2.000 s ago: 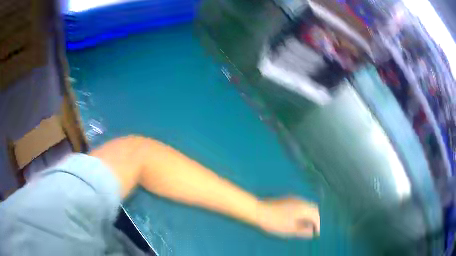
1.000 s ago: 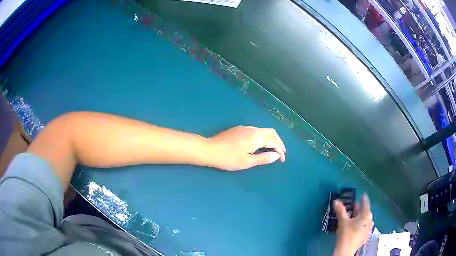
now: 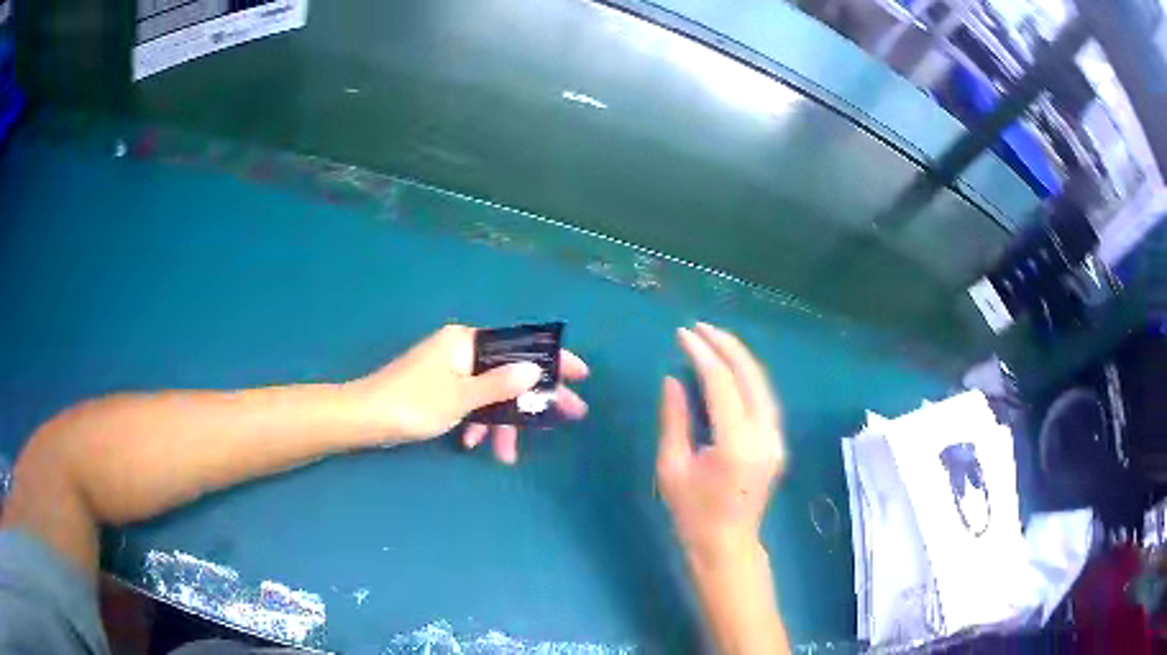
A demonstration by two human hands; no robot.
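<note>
A small black card point(image 3: 518, 352) with white print is held in my left hand point(image 3: 435, 384), thumb on top and fingers spread beneath it, above the bench. My right hand point(image 3: 727, 448) is to the right of the card, fingers apart and empty. A loose stack of white manuals point(image 3: 957, 512) with a grey headphone picture lies on the bench to the right of my right hand.
The worn green-teal bench point(image 3: 320, 282) meets a darker green conveyor belt point(image 3: 538, 115) beyond. A white-lined tray point(image 3: 218, 39) sits at the upper left. A thin rubber band point(image 3: 825, 516) lies beside the manuals. Dark boxes point(image 3: 1081, 422) stand at the right.
My left hand, empty before, now holds the black card. My right hand has moved left from the black card or cards near the manuals and is empty. The view has turned right.
</note>
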